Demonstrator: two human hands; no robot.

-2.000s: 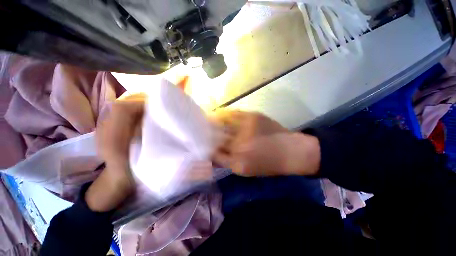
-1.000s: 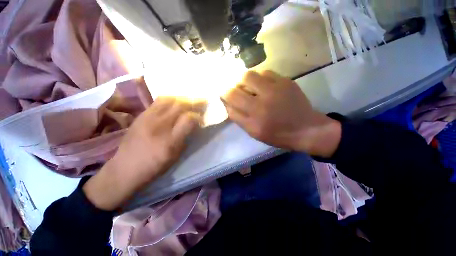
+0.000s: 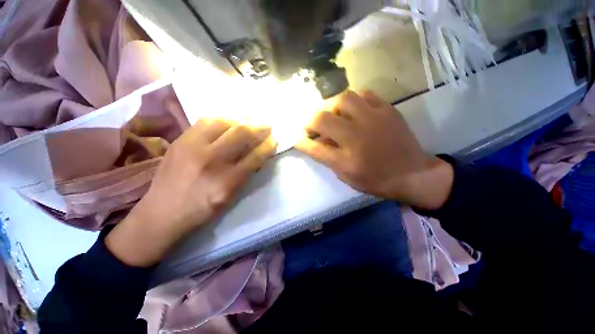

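Note:
The sewing machine head [image 3: 300, 32] fills the top middle, with its needle area in strong glare. My left hand [image 3: 209, 169] lies on the table left of the glare, fingertips close to the needle area. My right hand [image 3: 365, 143] is on the other side, fingers bent under the dark round machine part. Both hands' fingertips meet the edge of a washed-out pale piece; glare hides what it is and how it is gripped. The dusty-pink garment cloth [image 3: 85, 150] with a white edge lies on the table left of my left hand.
A heap of pink cloth [image 3: 72, 59] is at the upper left. White strips [image 3: 453, 39] hang over the machine bed right of the needle. Pink pieces hang below the table edge [image 3: 261, 238], near my lap. A blue crate [image 3: 577, 192] with pink cloth is at the right.
Two seconds ago both hands were blurred and held up a pale pink-white piece before the machine. Now they are down flat by the needle. Over the last second they have barely moved.

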